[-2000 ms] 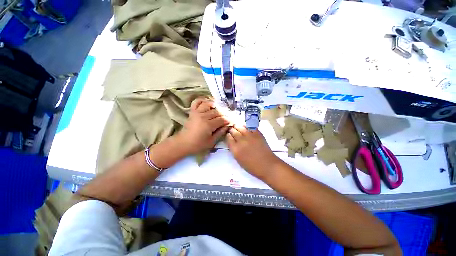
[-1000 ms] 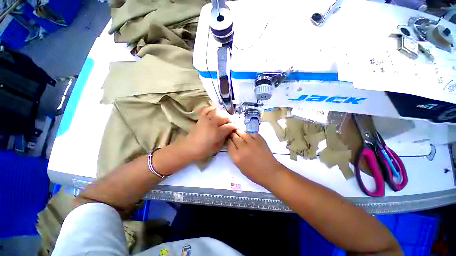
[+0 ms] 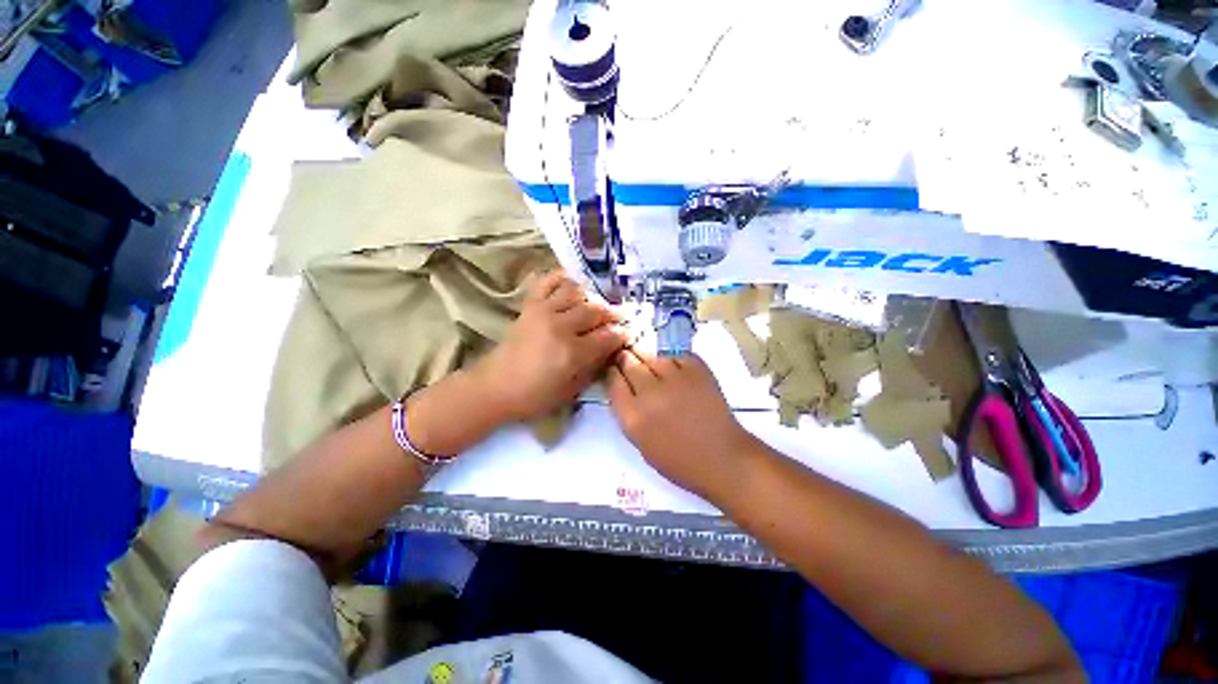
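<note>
A khaki garment panel [image 3: 387, 314] lies bunched left of the needle on the sewing machine [image 3: 801, 221]. My left hand [image 3: 554, 350] rests on the panel's right end with its fingers at the needle area. My right hand [image 3: 668, 408] meets it there, fingertips bent together just below the presser foot area. Both hands seem to pinch the cloth edge; the gripped part is hidden by the fingers and washed out by the lamp. Small khaki cut pieces [image 3: 808, 361] lie in a pile right of the needle.
Scissors with pink and black handles [image 3: 1022, 461] lie right of the cut pieces. A khaki heap [image 3: 401, 60] lies at the back left. A ruled strip [image 3: 561, 529] runs along the front table edge. Blue crates [image 3: 1095, 621] stand below. Metal parts [image 3: 1115, 114] lie on the machine top.
My hands stay close together at the needle, with only slight finger shifts. The machine and scissors appear slightly shifted in the picture. The panel has hardly moved.
</note>
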